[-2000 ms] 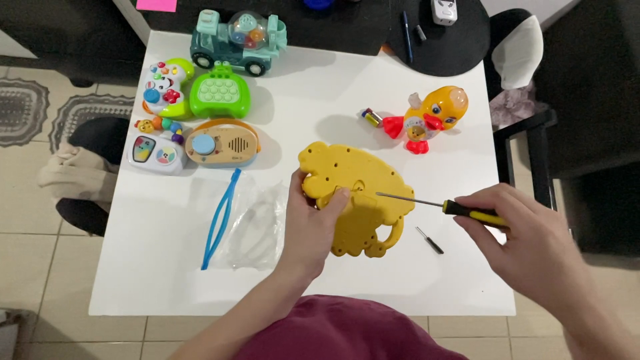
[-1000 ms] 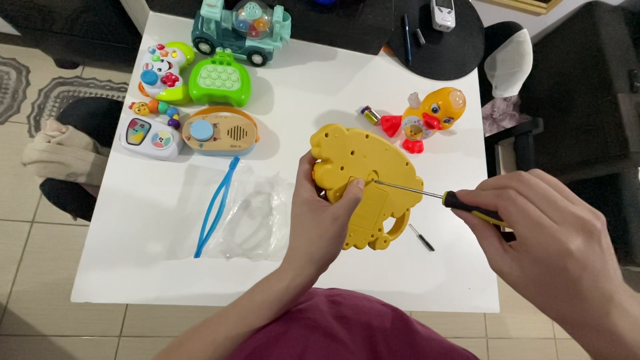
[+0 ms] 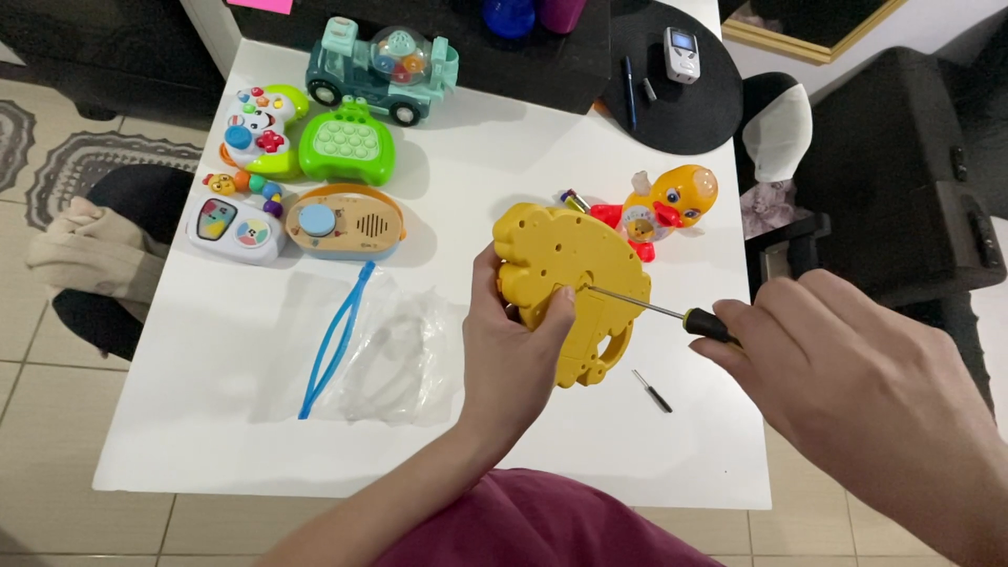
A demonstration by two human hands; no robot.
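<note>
My left hand (image 3: 512, 346) grips a yellow plastic toy (image 3: 587, 244) by its left side, the thumb pressing on the face with screw holes. The toy is tilted above the white table. In my right hand (image 3: 835, 370) is a screwdriver (image 3: 705, 323) with a black and yellow-green handle; its tip meets the toy near a round recess by my left thumb. A small screwdriver (image 3: 653, 391) lies on the table to the right below the toy. Behind the toy, an orange duck toy (image 3: 669, 205) with red feet lies beside what look like batteries (image 3: 576, 201).
A clear plastic bag (image 3: 394, 362) with a blue zip lies left of my left hand. At the back left are a teal toy truck (image 3: 382, 71), a green pop toy (image 3: 346, 146), a wooden-look toy radio (image 3: 346, 224) and a white toy (image 3: 236, 228). A black round mat (image 3: 685, 118) holds a pen.
The screwdriver tip has moved from the toy's face near the thumb to the round recess. The toy has been tilted more upright in my left hand.
</note>
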